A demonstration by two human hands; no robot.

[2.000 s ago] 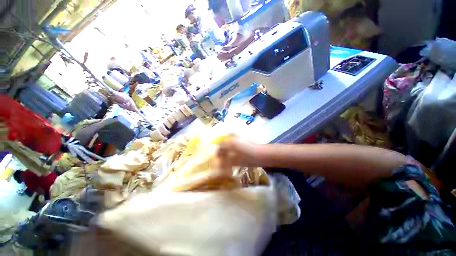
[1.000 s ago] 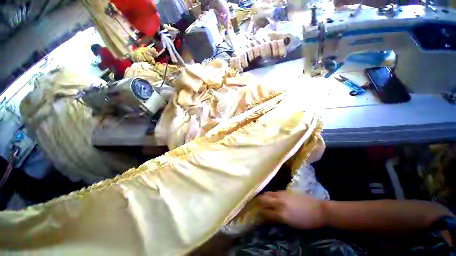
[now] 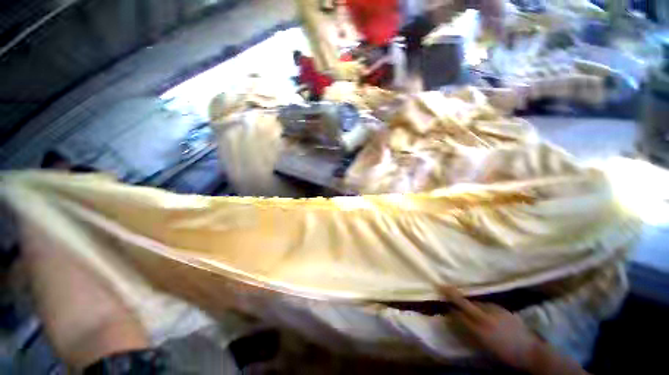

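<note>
A shiny yellow cloth (image 3: 352, 245) with a puckered gold upper edge and a pale strip along its lower edge stretches across the view. My left hand is at the far left, mostly hidden by the raised cloth end and blurred; its bare forearm shows below, and the cloth is drawn taut from there. My right hand (image 3: 495, 326) is at the lower edge, right of the middle, with its fingertips on the cloth; it is blurred. The cloth's right end lies by a bright glow at the table. Paler cloth hangs below it.
A crumpled heap of yellow cloth (image 3: 440, 139) lies behind. A grey machine (image 3: 315, 126) stands left of it, with pale cloth hanging beside it. Red cloth (image 3: 373, 20) hangs at the back. A blurred part of the white table (image 3: 587, 133) shows at right.
The view has swung left; the sewing machine arm, phone and snips have left the picture. The cloth is now spread wide and raised at left, and my left forearm has appeared.
</note>
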